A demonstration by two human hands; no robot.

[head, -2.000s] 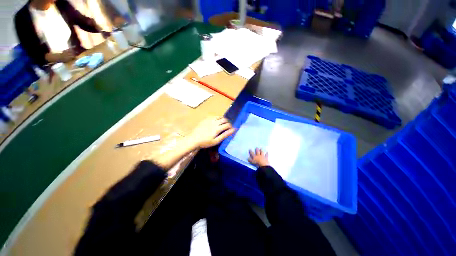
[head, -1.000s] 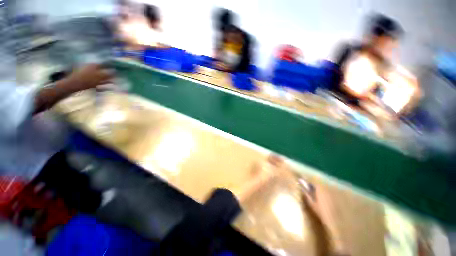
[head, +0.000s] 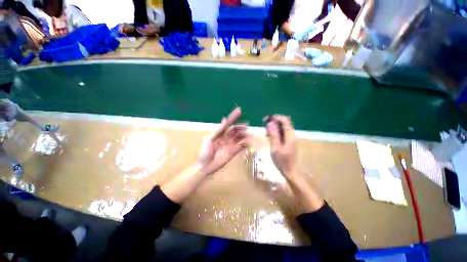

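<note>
My left hand [head: 223, 146] is raised over the brown bench [head: 333, 179], palm turned up and fingers apart, holding nothing. My right hand [head: 282, 146], to its right, is closed on a slim craft knife [head: 280, 131]. Only a dark strip and a dark tip of the knife show, and my fingers hide the rest. The hands are apart, near the bench's far edge, and slightly blurred. Shiny clear film covers the bench.
A green conveyor belt [head: 205, 94] runs beyond the bench. A cream card [head: 381, 173], a red stick [head: 414, 202] and a phone [head: 451, 188] lie at right. Small white bottles [head: 233, 47] stand across the belt, where people sit. Another worker's hands show at far left.
The view has swung from the lined tray back to the bench and belt. Both hands are now raised over the bench. The knife, earlier on the bench, is in my right hand.
</note>
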